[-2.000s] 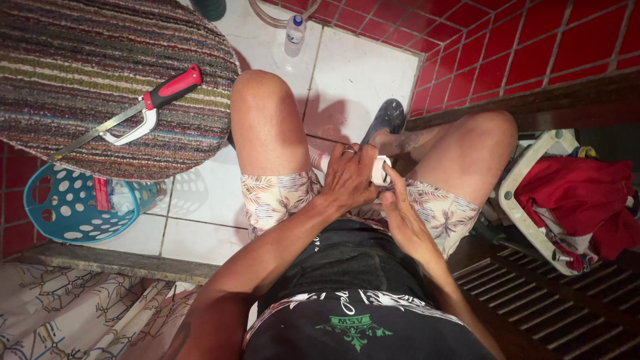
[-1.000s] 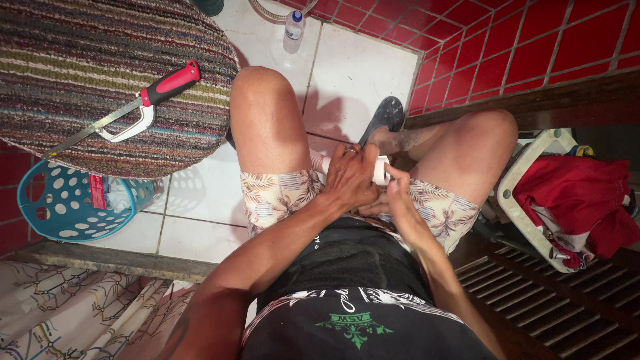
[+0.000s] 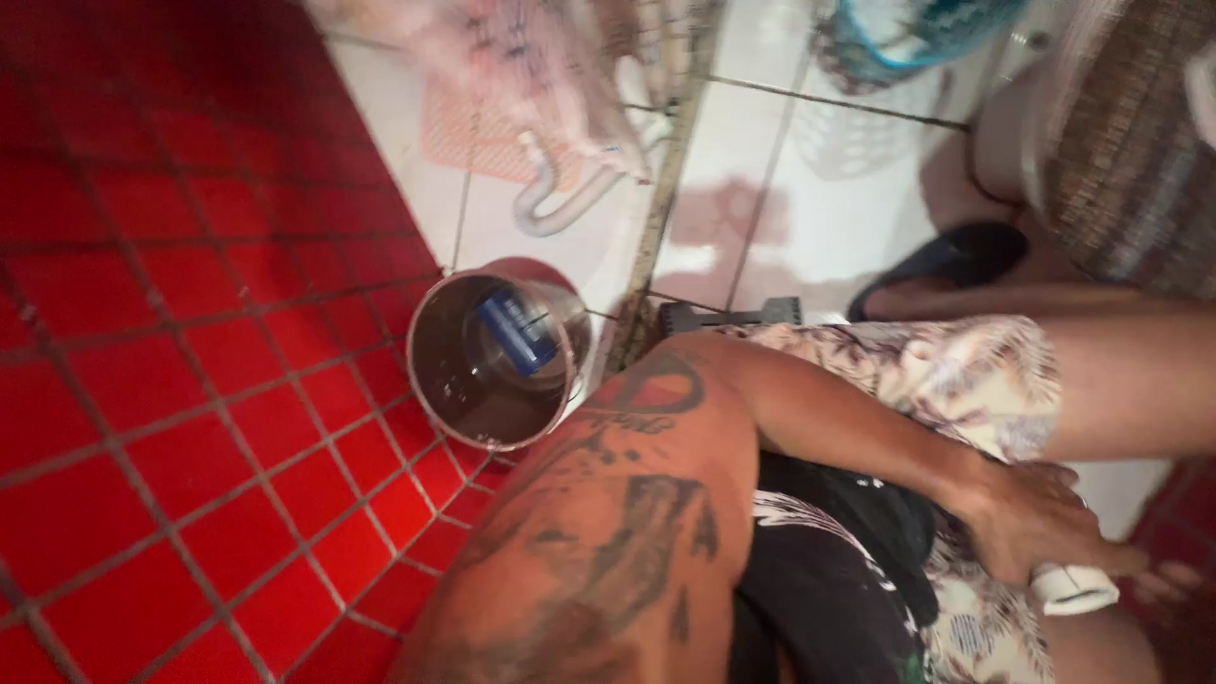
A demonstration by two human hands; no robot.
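Observation:
My left hand (image 3: 1035,522) reaches across my lap at the lower right, its fingers closed around a short white tubular piece (image 3: 1075,589) with an open end. Beside that piece, at the right edge, blurred fingertips of my right hand (image 3: 1168,578) show; the rest of it is out of sight. Under my forearm are patterned shorts and a black garment. My tattooed upper arm fills the lower middle.
A clear plastic bucket (image 3: 489,437) with a blue label stands by the red tiled wall (image 3: 190,380). Beyond it lie a bent pale pipe (image 3: 570,214) and a pink perforated item (image 3: 456,138). A turquoise basket (image 3: 912,47) and a striped mat (image 3: 1140,161) are farther right.
The view has swung far to the left, bringing in the bucket and bent pipe. The red-handled hacksaw is no longer plainly seen. The hands have stayed together at the white piece.

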